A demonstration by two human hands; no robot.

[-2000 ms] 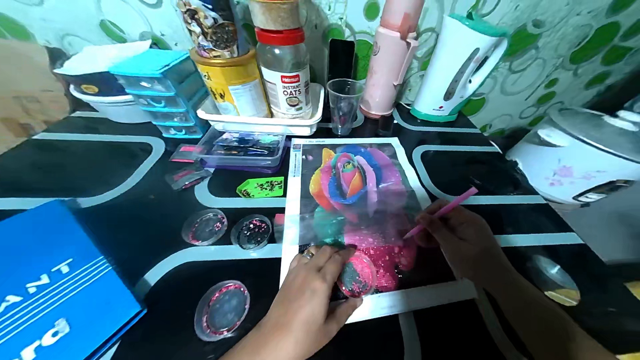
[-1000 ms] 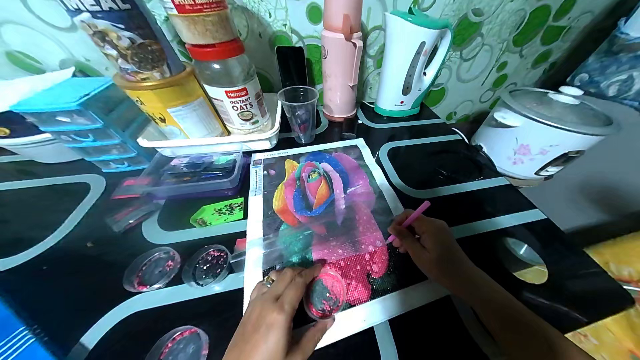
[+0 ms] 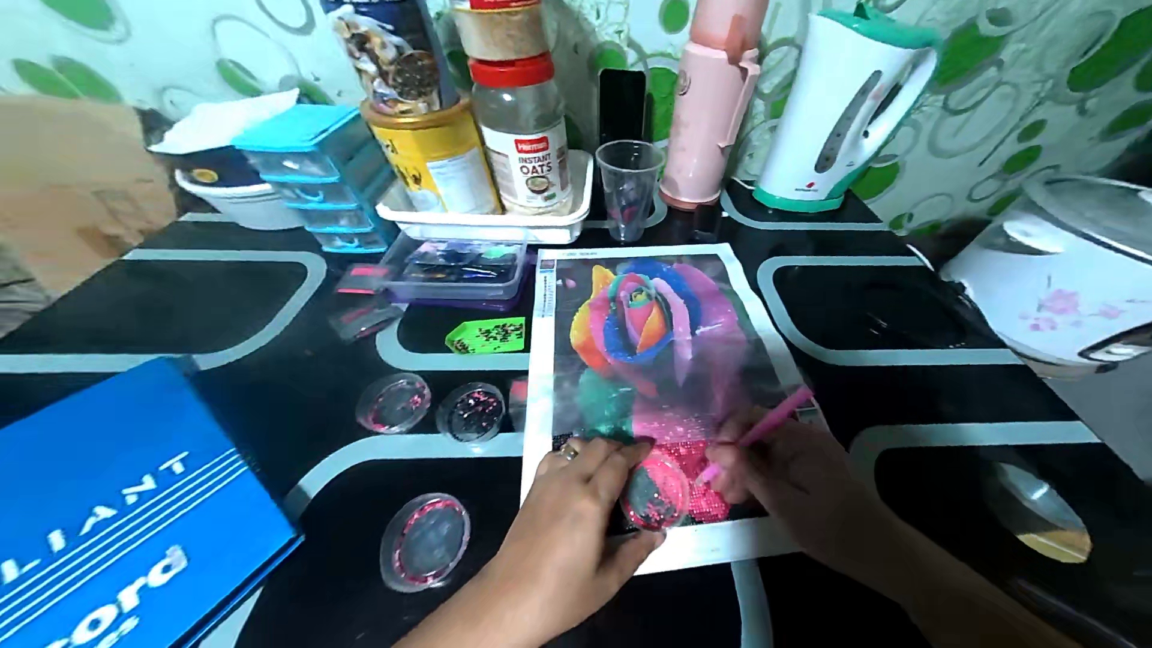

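Observation:
A diamond painting canvas [image 3: 643, 360] with a multicoloured rose lies on the black table. My left hand [image 3: 585, 513] rests on its lower part and grips a small round clear dish [image 3: 655, 490] of pink beads between thumb and fingers. In my right hand [image 3: 765, 468] is a pink applicator pen [image 3: 760, 430], slanted, its tip low over the pink beaded area just right of the dish. A clear film seems to cover the upper canvas. Left of the canvas are a dish of dark and pink beads [image 3: 471, 412] and a green tray [image 3: 487, 336] holding dark beads.
Two more round dishes [image 3: 394, 402] [image 3: 426, 543] and a blue box [image 3: 126, 504] are at left. Behind stand a plastic case [image 3: 459, 270], small blue drawers [image 3: 315, 180], a white tray [image 3: 486, 225] with jars, a plastic cup [image 3: 627, 189], a pink flask [image 3: 706, 126] and a kettle [image 3: 837, 117]. A rice cooker [image 3: 1053, 279] is at right.
The view has shifted, bringing the blue box back into sight. The pen's tip has moved down the canvas, closer to the dish under my left hand.

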